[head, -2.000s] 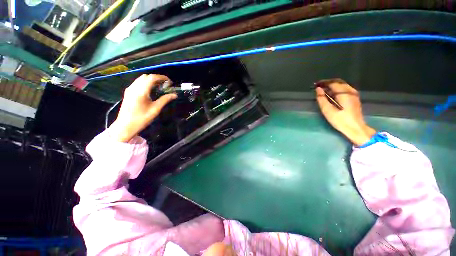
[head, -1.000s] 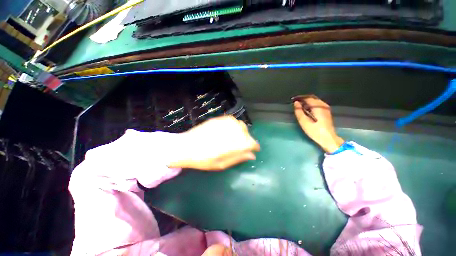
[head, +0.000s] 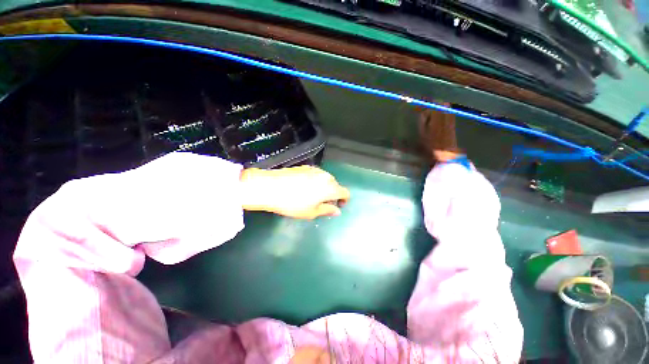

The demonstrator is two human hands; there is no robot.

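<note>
My left hand (head: 295, 193) is over the green mat, just right of the tray's near corner. Its fingers are curled, with a small dark spot between the fingertips; no board shows in it. My right hand (head: 438, 131) is in shadow at the back of the bench, by the blue line. It is blurred, its fingers are hard to make out, and no tool can be made out in it. The slotted black tray (head: 290, 154) is at the left. Several green boards (head: 257, 140) stand in its right-hand slots as thin pale lines.
A long blue line (head: 341, 84) crosses the bench back. At right are a small green board (head: 548, 186), a white strip (head: 620, 201), a red block (head: 564, 242), a green-and-white cylinder (head: 555, 272), a pale ring (head: 564, 290) and a clear round container (head: 605, 335). Black trays (head: 491, 39) lie on the shelf.
The view has turned right, bringing the cylinder and container in. My left hand has come from above the tray to the mat. My right hand is now in the shadow near the blue line.
</note>
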